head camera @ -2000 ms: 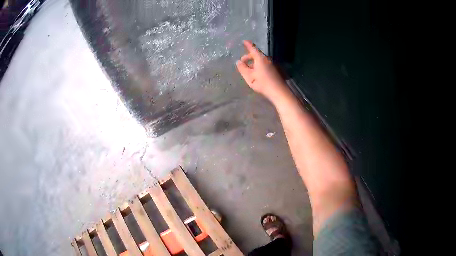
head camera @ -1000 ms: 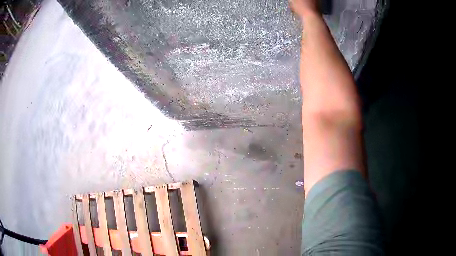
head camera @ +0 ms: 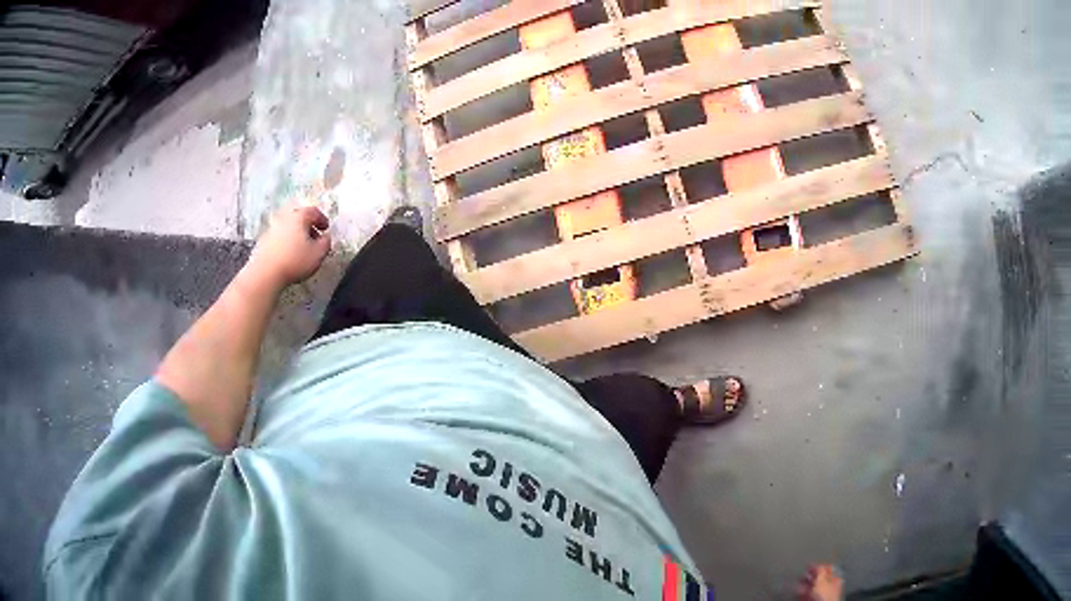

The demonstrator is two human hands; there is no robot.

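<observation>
A wooden pallet [head camera: 669, 217] lies in front of me, its slats running across. Orange-red pallet truck forks [head camera: 587, 217] show through its gaps, with worn yellowish patches. My left hand [head camera: 296, 241] hangs left of the pallet, clear of it, fingers loosely curled with a small gap; I see nothing in it. My right hand [head camera: 822, 583] is small and cut off at the bottom edge, away from the pallet; its grip is hidden.
My sandalled foot [head camera: 712, 399] stands by the pallet's near edge; my other foot is at its left side. Grey concrete floor [head camera: 799, 458] surrounds them. A dark edge [head camera: 1008, 569] is at bottom right. A ribbed vehicle part [head camera: 71, 71] is at upper left, beyond a raised grey ledge [head camera: 118, 264].
The view has swung to the pallet and my body. My left hand has come into view. My right arm, earlier stretched forward, is now down at the bottom edge.
</observation>
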